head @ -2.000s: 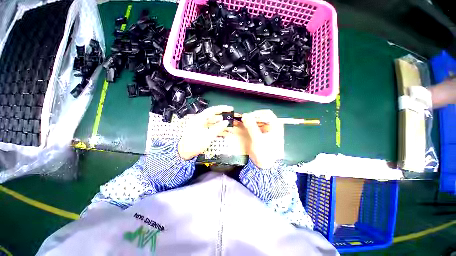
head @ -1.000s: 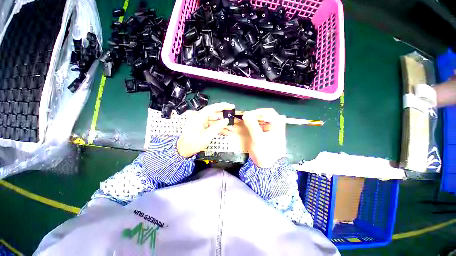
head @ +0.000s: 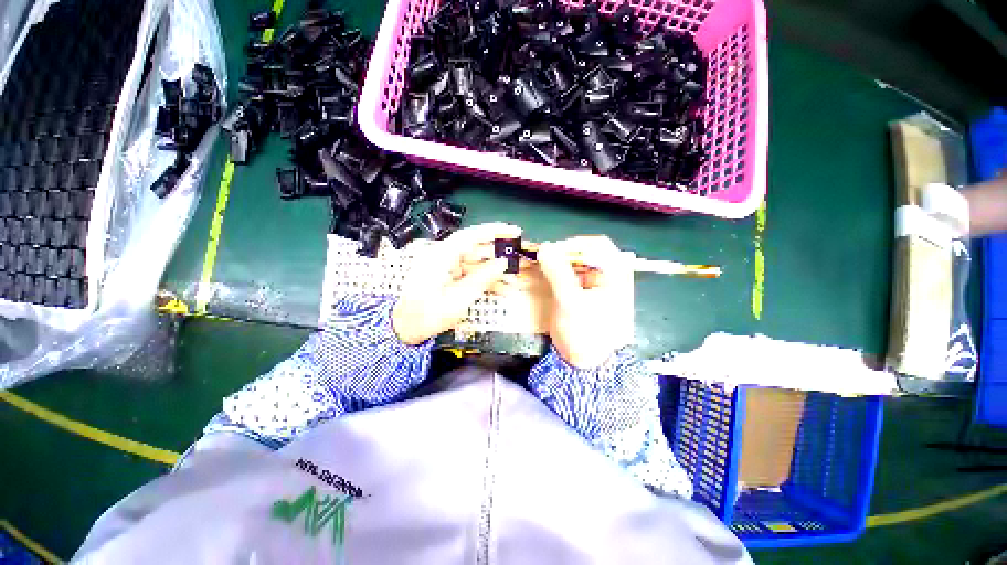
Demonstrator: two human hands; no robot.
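Note:
My left hand [head: 451,285] holds a small black plastic part [head: 508,255] between its fingertips, with a small pale mark on the part's face. My right hand [head: 582,300] grips a slim pale hand tool [head: 674,266] like a pen, its orange-yellow end pointing right. The tool's dark tip is at the part's right side; whether they touch is too small to tell. Both hands are over a white perforated board [head: 359,276], which they partly cover.
A pink basket [head: 563,181] of jumbled black parts stands beyond my hands. A loose pile of parts [head: 320,99] lies left of it. A packed tray [head: 55,166] in clear plastic is far left. A blue basket [head: 806,530] is below right. Another person's hand [head: 986,208] is at a tan bundle [head: 919,265].
The view has shifted slightly, so the pink basket appears a little farther up and right. My hands keep nearly the same pose, with the same part and tool held.

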